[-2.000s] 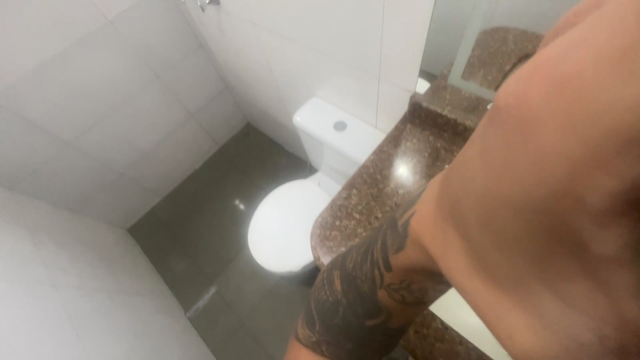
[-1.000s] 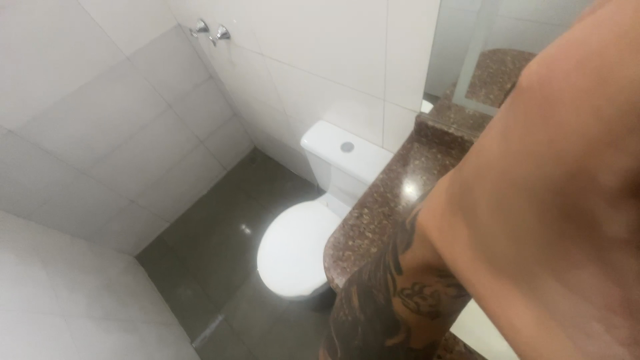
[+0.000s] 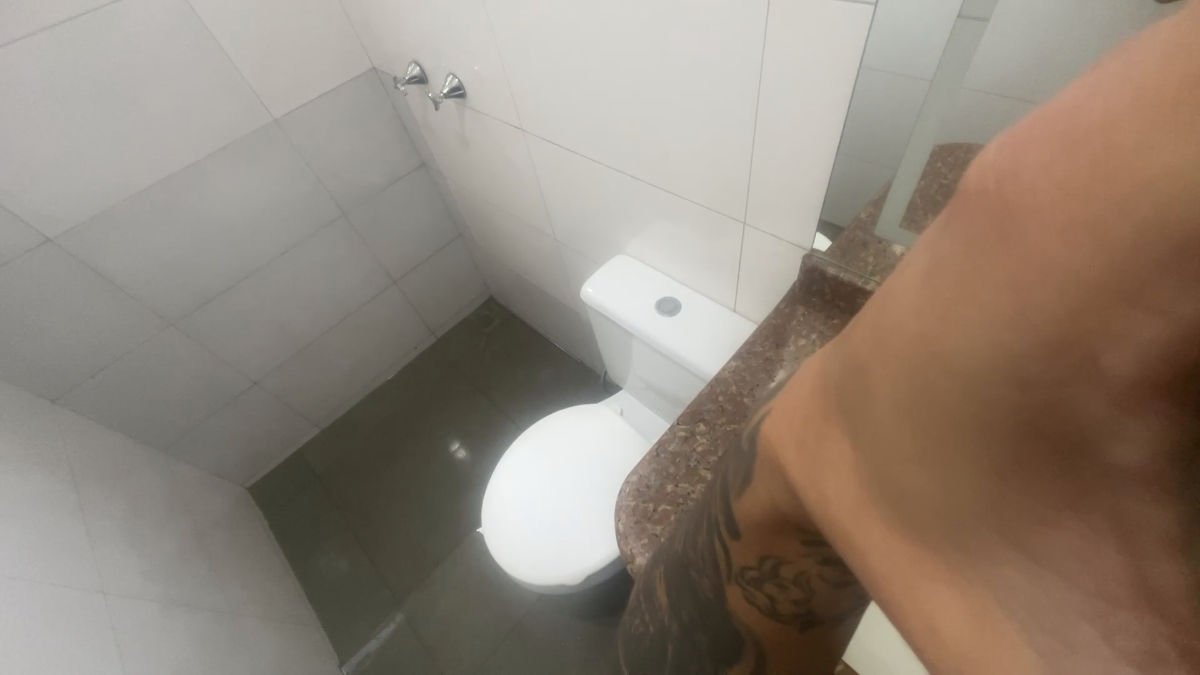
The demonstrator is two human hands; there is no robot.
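Observation:
Neither my left hand nor my right hand shows in the head view. A bare arm, raised and bent, fills the right side close to the camera, with a dark tattoo on the part at lower centre right. It covers much of a brown speckled stone countertop. Beyond the counter's rounded corner stands a white toilet with its lid down. Its cistern, with a round push button on top, is against the tiled wall. What the hands hold or touch cannot be seen.
Two chrome tap handles stick out of the light tiled wall at upper left. Dark grey floor tiles surround the toilet. A mirror rises behind the counter. At lower left is a pale wall.
The view has shifted, so both tap handles now show fully, while two seconds ago only part of one was in view. The arm remains over the counter.

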